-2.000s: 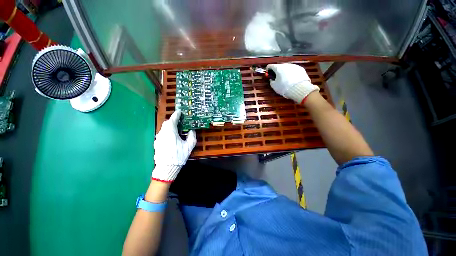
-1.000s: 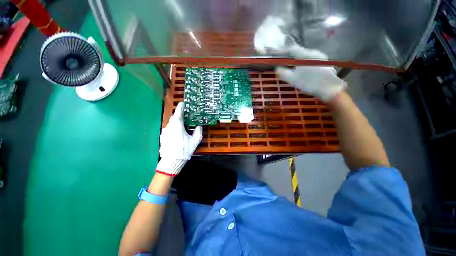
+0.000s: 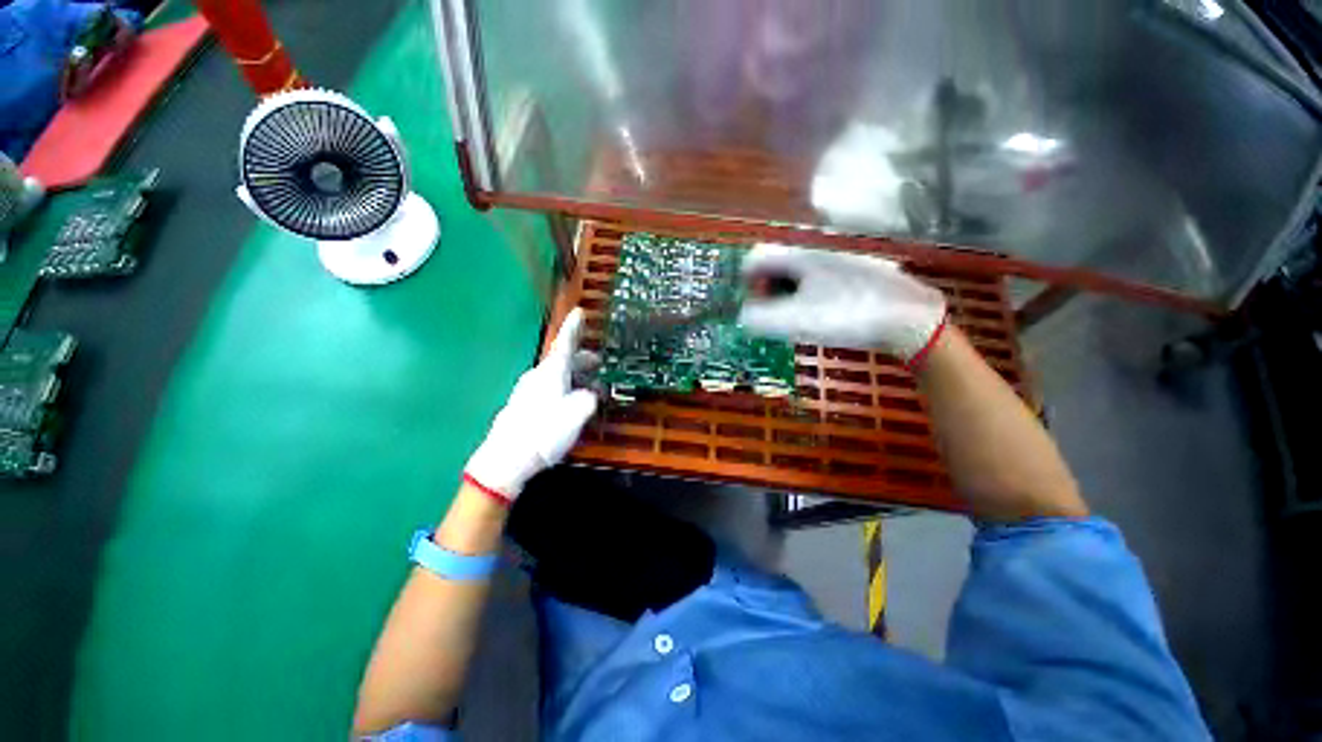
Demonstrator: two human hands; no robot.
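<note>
A green circuit board with rows of small parts and white connectors on its near edge lies on the orange-brown slotted grate. My left hand, in a white knit glove, holds the board's left edge. My right hand, gloved and blurred by motion, is over the board's right part. It is closed around a small dark tool that is mostly hidden; a faint blurred shape reaches left from it over the board.
The clear hood with a reddish-brown lower edge stands above the grate's far side. A white desk fan stands on the green mat. Other boards lie on the dark strip at far left. A person's blue sleeve shows top left.
My right hand has moved from the grate's far right side, at the hood's edge, leftward and nearer, over the board. My left hand stays at the board's left edge. The view has shifted left.
</note>
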